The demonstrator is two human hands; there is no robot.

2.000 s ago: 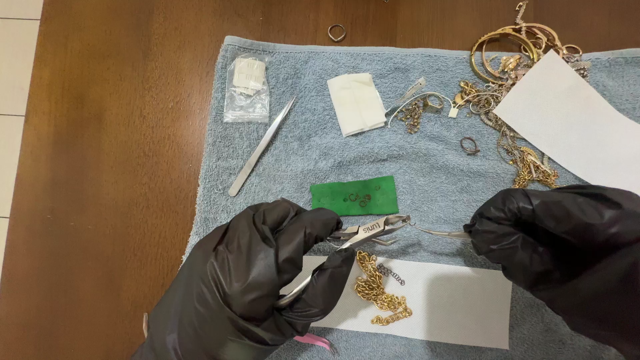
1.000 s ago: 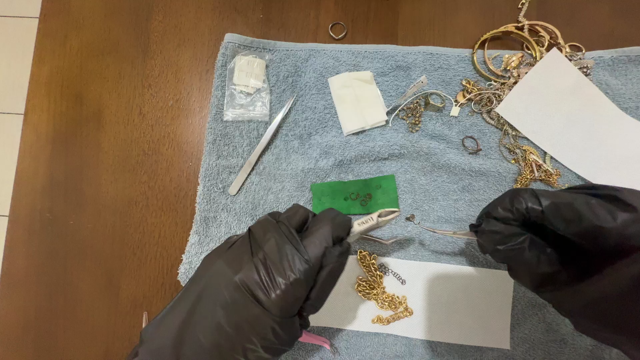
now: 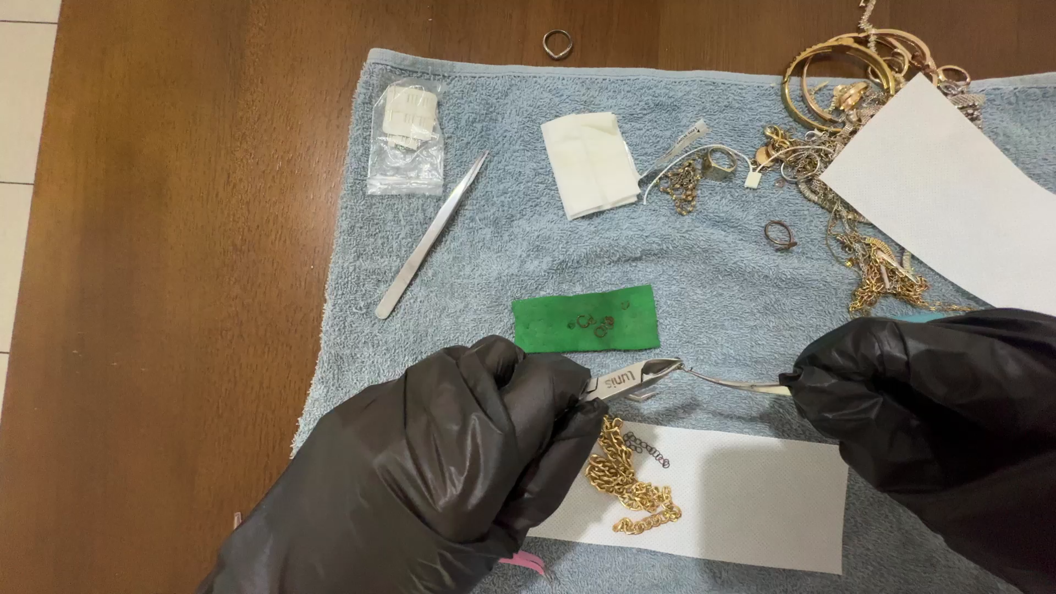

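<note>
My left hand (image 3: 462, 445), in a black glove, grips small metal nippers (image 3: 631, 379) with engraved writing; their jaws point right. My right hand (image 3: 899, 396), also black-gloved, holds thin curved metal tweezers (image 3: 734, 383). The tips of the two tools meet or nearly meet, and whatever is between them is too small to tell. Just above the nippers, a green cloth piece (image 3: 540, 322) carries several small dark rings (image 3: 601, 328). Below, a gold-coloured chain (image 3: 623, 478) and a short dark chain (image 3: 648, 448) lie on a white paper strip (image 3: 767, 503).
On the blue towel (image 3: 478, 256) lie straight tweezers (image 3: 433, 235), a plastic bag (image 3: 404, 140), a folded white cloth (image 3: 590, 165), a tagged ring (image 3: 719, 163) and a dark ring (image 3: 778, 235). Heaped jewellery (image 3: 874, 91) at upper right is partly under white paper (image 3: 957, 190). Another ring (image 3: 558, 44) sits on the wooden table (image 3: 165, 247).
The tips of the nippers and the curved tweezers, apart one second ago, are now together or nearly so. The small dark piece seen between them then is no longer distinct.
</note>
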